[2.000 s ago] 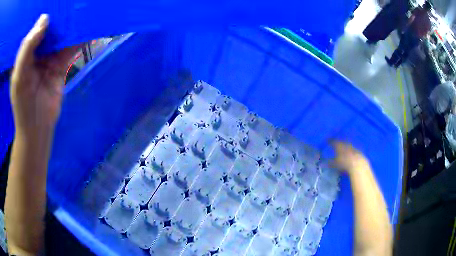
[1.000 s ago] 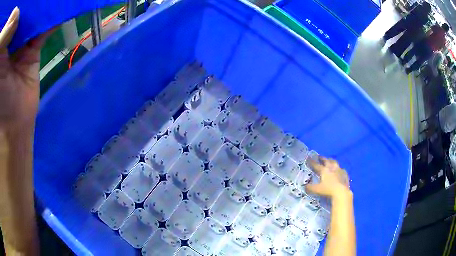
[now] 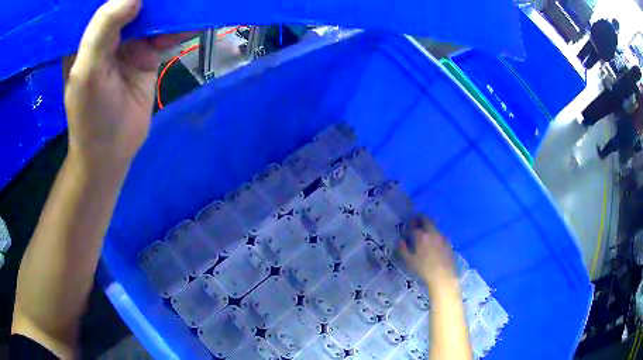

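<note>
A deep blue tote (image 3: 451,133) stands in front of me. Its floor area holds tight rows of white outlet adapters (image 3: 288,238), bluish in the shade. My left hand (image 3: 113,84) is raised at the upper left and grips the edge of a blue divider sheet (image 3: 317,15) between thumb and fingers, above the tote's far rim. My right hand (image 3: 427,252) is inside the tote, over the adapters near the right wall. It is blurred, and its fingertips are dark and hard to make out; I cannot tell whether it holds an adapter.
A green-rimmed tote (image 3: 486,105) and more blue totes (image 3: 522,84) stand beyond the tote at the right. An orange-red hose (image 3: 163,79) and metal posts (image 3: 209,53) show behind the far rim. People (image 3: 612,95) are at the upper right, near a yellow floor line (image 3: 603,211).
The divider sheet again spans the top of the view, with my left hand further right in it. My right hand has moved left and up along the adapters. The view has shifted.
</note>
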